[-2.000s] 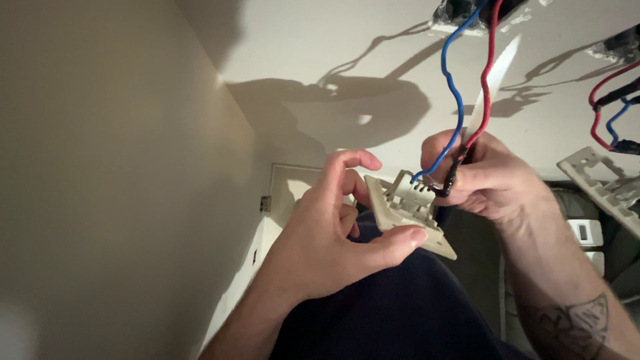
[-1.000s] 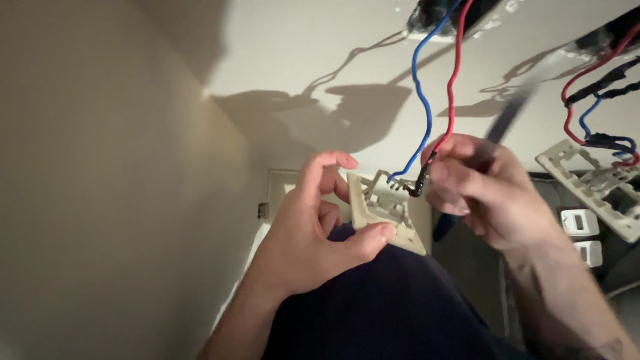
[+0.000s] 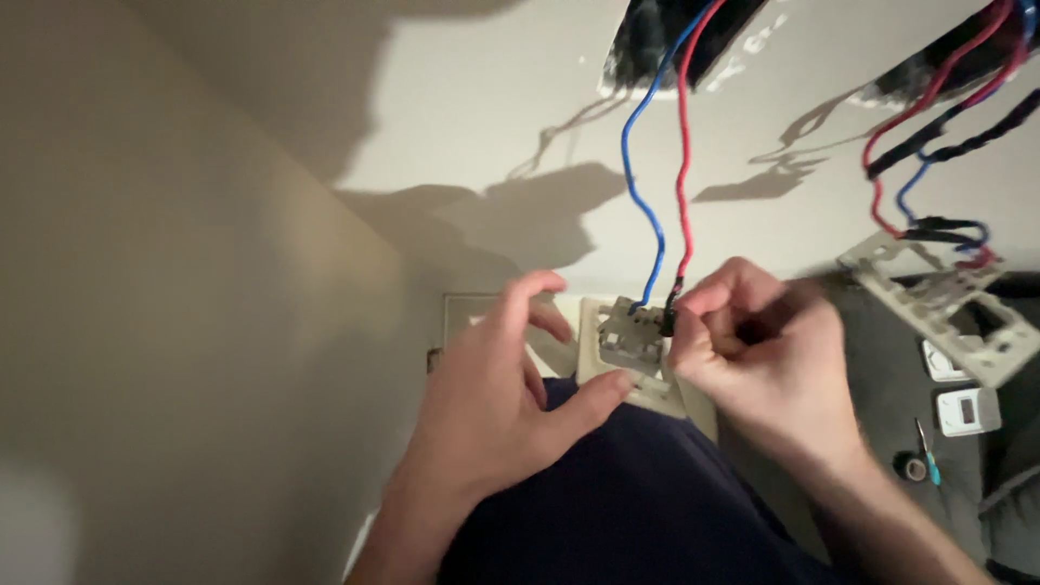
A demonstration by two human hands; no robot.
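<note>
My left hand (image 3: 520, 398) has its thumb on the lower edge of a cream electrical wall plate (image 3: 642, 396), with the fingers curled apart beside its left edge. A blue wire (image 3: 627, 154) runs from a wall opening into the plate's grey mechanism (image 3: 630, 335). My right hand (image 3: 756, 349) pinches the black-taped end (image 3: 670, 313) of a red wire (image 3: 684, 162) at the plate's right side. Whether that end sits in a terminal cannot be told. Any tool inside the right hand is hidden or blurred.
A second cream plate frame (image 3: 946, 317) hangs at right on red, blue and black-taped wires. Below it lie two white modules (image 3: 968, 410), a roll of black tape (image 3: 912, 466) and a small turquoise-handled tool (image 3: 930, 467) on a dark surface. Rough wall openings (image 3: 682, 45) are above.
A knife-like blade showed above my right hand in the earlier frames; it is not discernible now. My right hand stays at the taped wire end, my left at the plate.
</note>
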